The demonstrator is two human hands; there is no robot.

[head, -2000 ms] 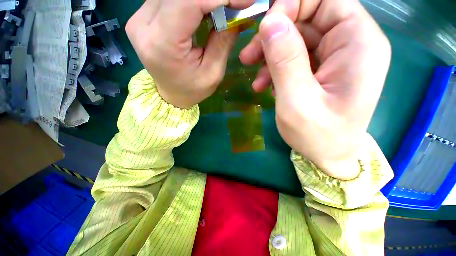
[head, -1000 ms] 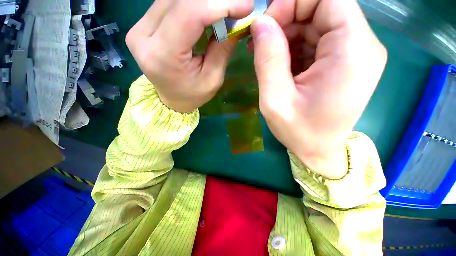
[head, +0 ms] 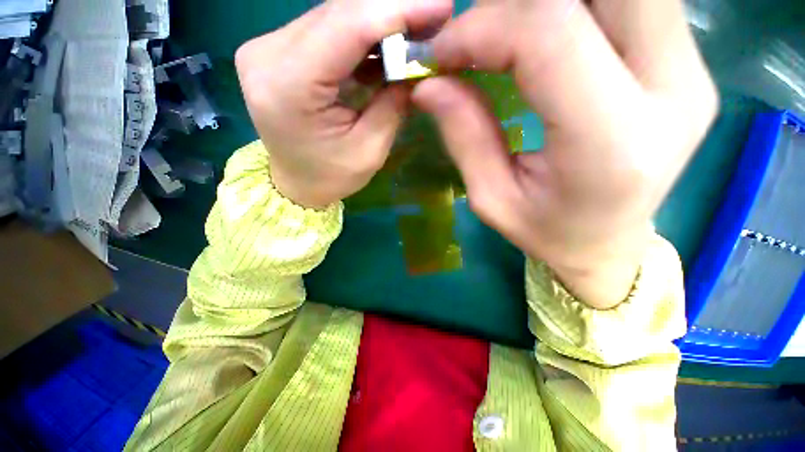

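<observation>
A silver-grey metal housing (head: 399,60) with a yellow amber edge line is held at the top centre. My left hand (head: 322,97) is shut on it, and the hand's top is cut off by the picture's edge. My right hand (head: 565,124) has its thumb and forefinger tips at the housing's right end, pinching it; this hand is slightly blurred. Much of the housing is hidden by my fingers. Yellow-green film sheets (head: 430,231) lie flat on the green bench under my hands.
At the left, loose metal housings (head: 162,169) lie with crumpled printed packing paper (head: 88,106) above a brown carton flap (head: 48,281). At the right is a blue tray (head: 726,346) with rows of housings. Clear plastic (head: 759,62) shows at the upper right. The green bench (head: 371,274) lies between.
My right hand's fingertips have moved left along the housing, and its back has turned more towards the camera. The housing looks turned, with its end facing me. My left hand keeps hold.
</observation>
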